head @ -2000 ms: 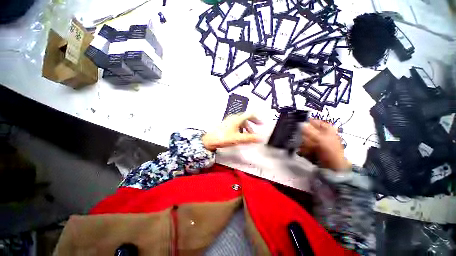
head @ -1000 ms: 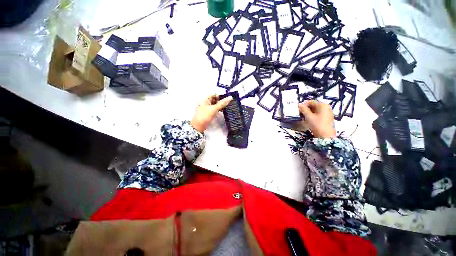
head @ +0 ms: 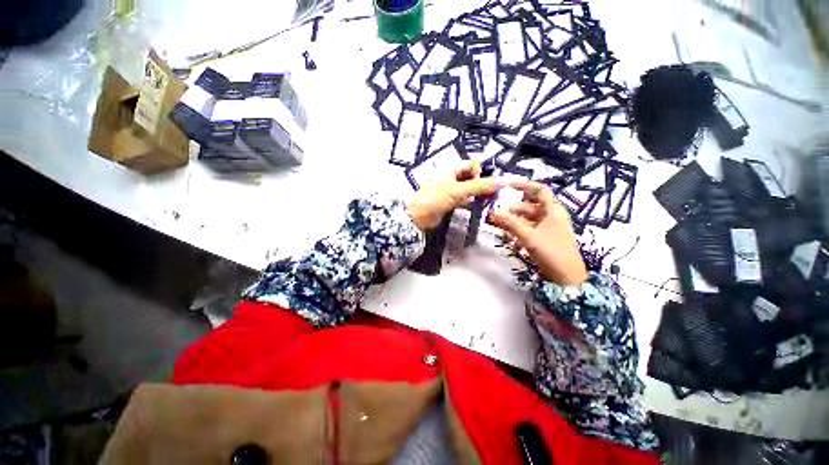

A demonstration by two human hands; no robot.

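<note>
My left hand (head: 452,194) and my right hand (head: 538,228) meet in front of me, just below the heap of white-faced hang tags (head: 520,98). My left hand holds a dark hang tag (head: 463,221) that hangs below its fingers. My right hand's fingers are bent close to the top of that tag; whether they pinch a tag or string is hidden. Another black hang tag (head: 427,259) lies on the table under my left wrist. Thin black strings (head: 604,254) lie beside my right wrist.
A round black string bundle (head: 673,111) lies right of the heap. A dark pile of tags (head: 718,291) covers the far right. Banded card stacks (head: 245,123), an open brown box (head: 136,127) and clear plastic (head: 54,68) are at left. A green ring (head: 400,20) stands at the back.
My left hand has moved right with a tag lifted from the table. My right hand has left the heap's front edge and come in to meet it.
</note>
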